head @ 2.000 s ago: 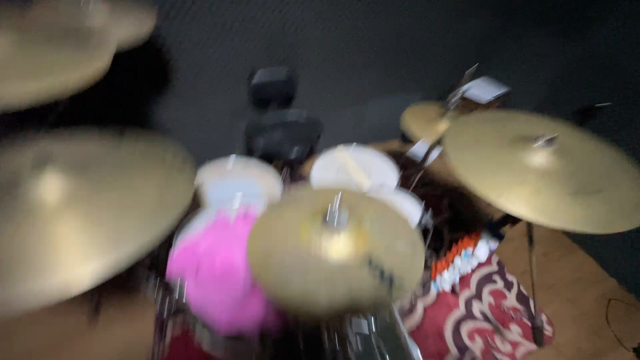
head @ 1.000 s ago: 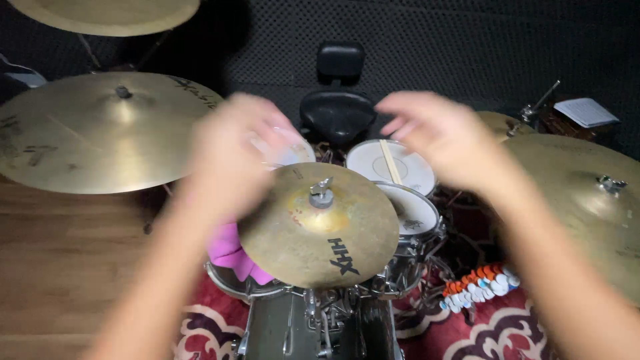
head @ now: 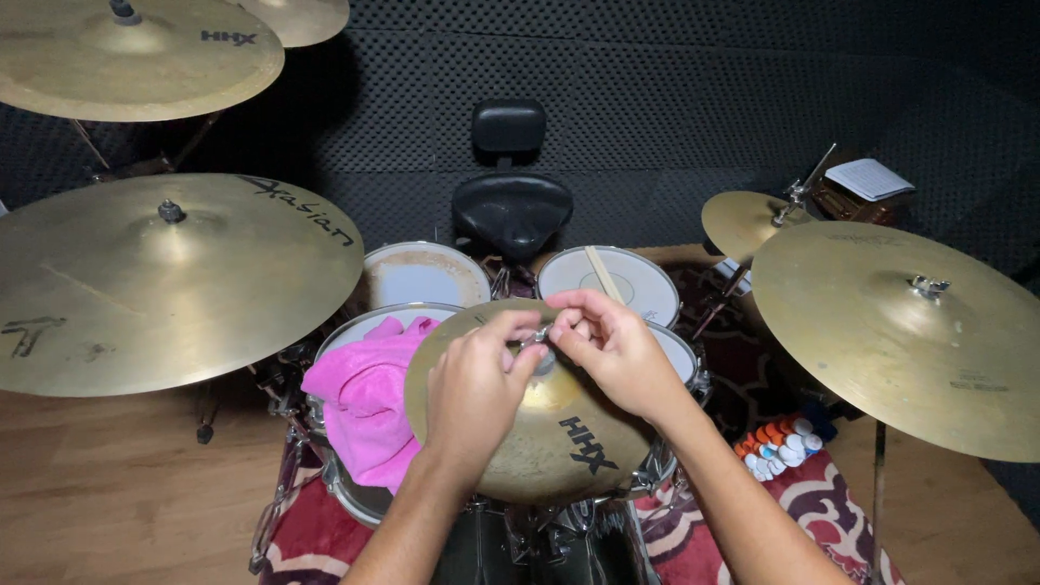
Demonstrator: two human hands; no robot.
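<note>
A bronze cymbal (head: 528, 455) lies at the middle of the drum kit, with a metal wing nut (head: 535, 337) over its grey felt washer (head: 544, 362). My left hand (head: 483, 378) pinches at the nut from the left, thumb and forefinger around it. From the right, the fingertips of my right hand (head: 609, 345) meet the nut's other side. Which fingers actually bear on it is partly hidden. Left of the cymbal, a pink cloth (head: 370, 398) is draped over a drum. A pair of drumsticks (head: 603, 275) rests on the snare drum (head: 561, 280) behind my right hand.
Large cymbals stand at the left (head: 162, 301), upper left (head: 154, 73) and right (head: 902, 366). A black drum throne (head: 512, 211) is behind the drums. Hi-hat cymbals (head: 743, 223) stand back right. Orange and white discs (head: 780, 447) lie by the patterned rug (head: 821, 504).
Both hands, raised apart and blurred above the middle cymbal one second ago, have come together at its wing nut. No hands showed two seconds ago. The view has shifted.
</note>
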